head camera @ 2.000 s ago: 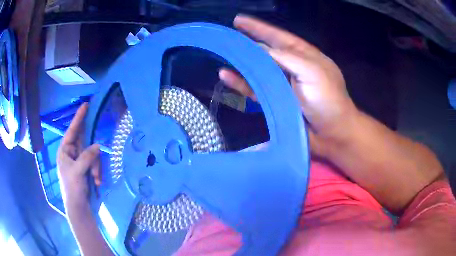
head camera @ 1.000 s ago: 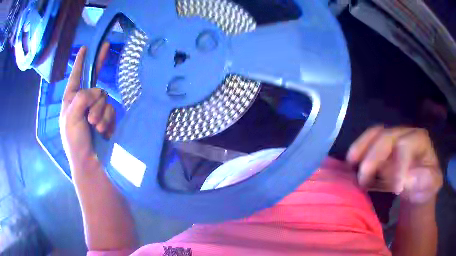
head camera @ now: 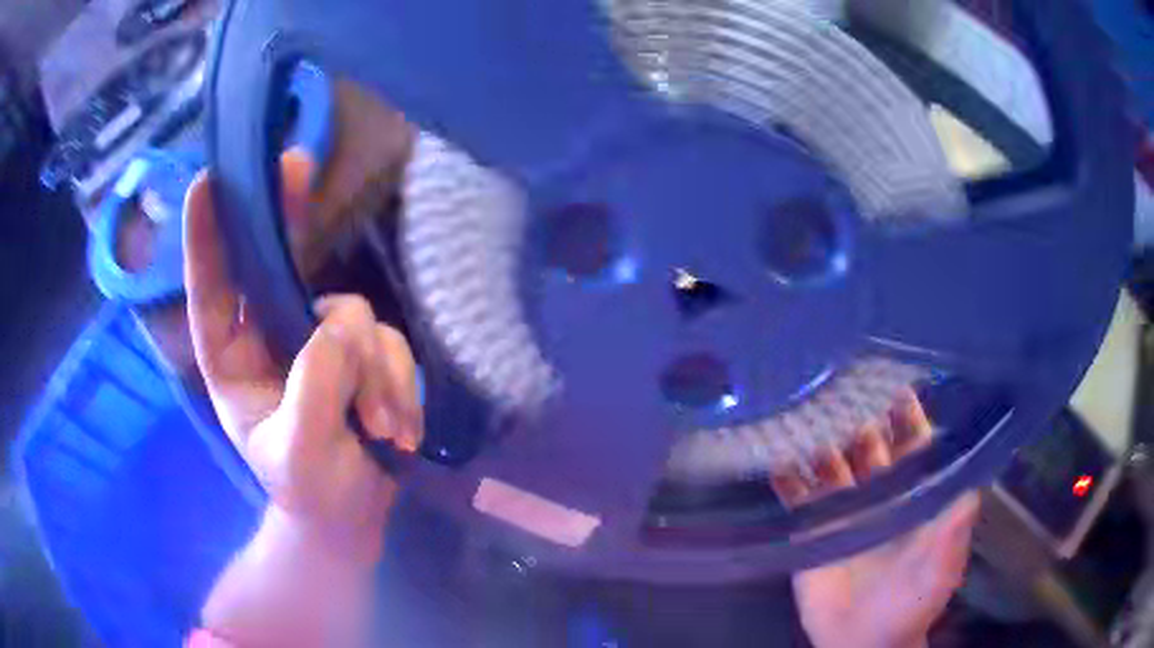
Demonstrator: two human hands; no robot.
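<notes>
A large dark blue component reel (head camera: 608, 329) fills most of the view, with its top cut off by the edge. Pale wound carrier tape (head camera: 468, 272) shows through its openings. A pinkish label strip (head camera: 537, 511) is on its lower left. My left hand (head camera: 310, 392) grips the left rim, with fingers through and around the opening. My right hand (head camera: 886, 544) holds the lower right rim from behind; its fingertips show through the lower opening. The image is blurred.
A parts counter (head camera: 1063, 487) with a glowing red switch shows partly behind the reel at the right. A blue crate (head camera: 120, 481) is at the lower left. A smaller blue reel (head camera: 111, 234) is at the left, with cluttered objects above it.
The reel now looks darker, closer and higher right, with a pinkish strip instead of the white label. My right hand has come from apart onto its lower rim. The counter has come into view.
</notes>
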